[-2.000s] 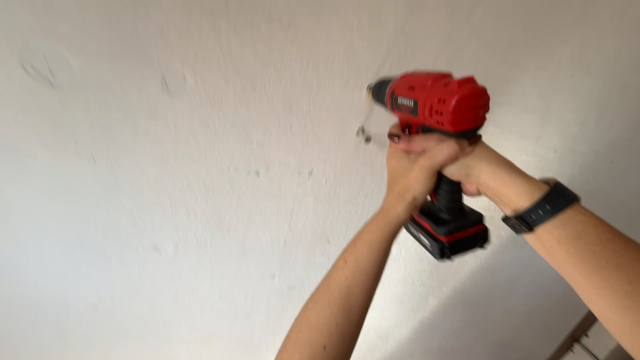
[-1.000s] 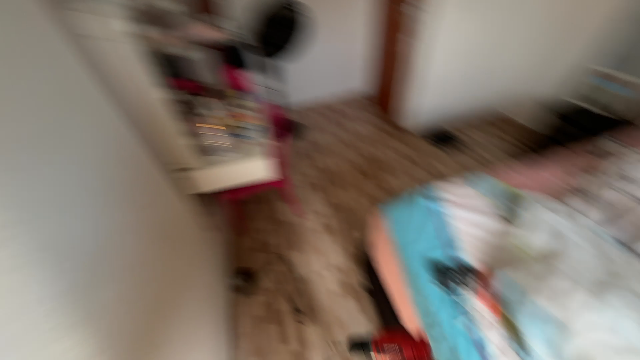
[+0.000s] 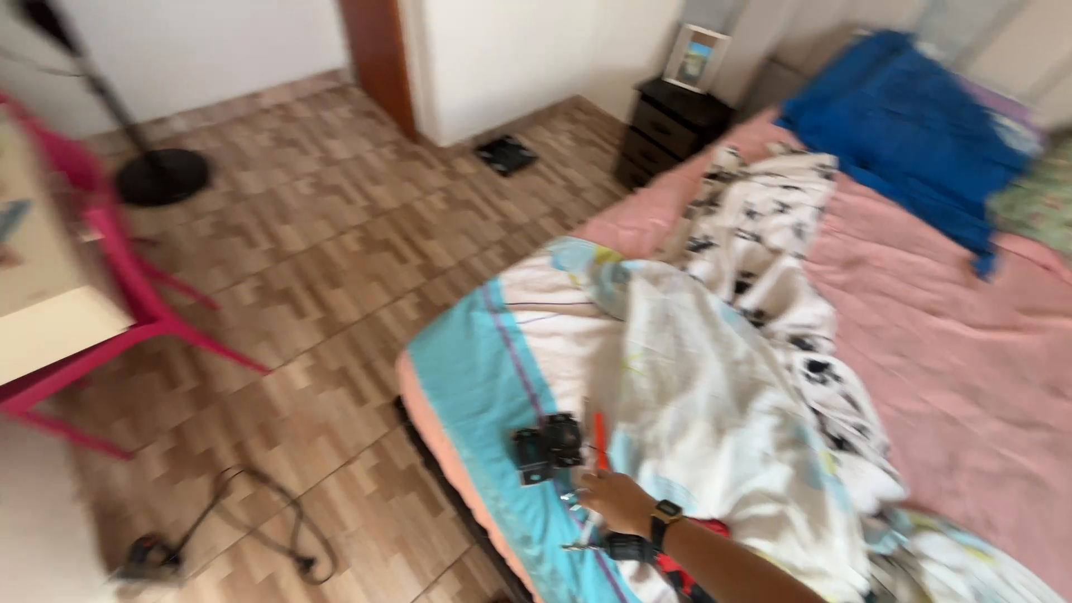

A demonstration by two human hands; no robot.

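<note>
My right hand (image 3: 618,501), with a watch on its wrist, reaches down to the foot of the bed. Its fingertips are at small metal pieces (image 3: 571,500) and the lower end of an orange tool or handle (image 3: 600,441); blur hides whether they grip anything. Beneath and beside the forearm lies a red and black cordless drill (image 3: 630,547), bit pointing left, partly hidden by the arm. Two small dark objects (image 3: 531,457) rest on the turquoise cloth just beyond the fingers. My left hand is out of view.
Rumpled sheets (image 3: 703,368) cover part of the bed. A pink chair (image 3: 159,322) and table edge (image 3: 67,331) stand at left. A corded device (image 3: 149,557) lies on the tiled floor. A black nightstand (image 3: 670,126) stands beyond the bed.
Two seconds ago both my hands held the drill up against a wall; now it lies on the bed and my right hand is off it. The view has swung down to the bed.
</note>
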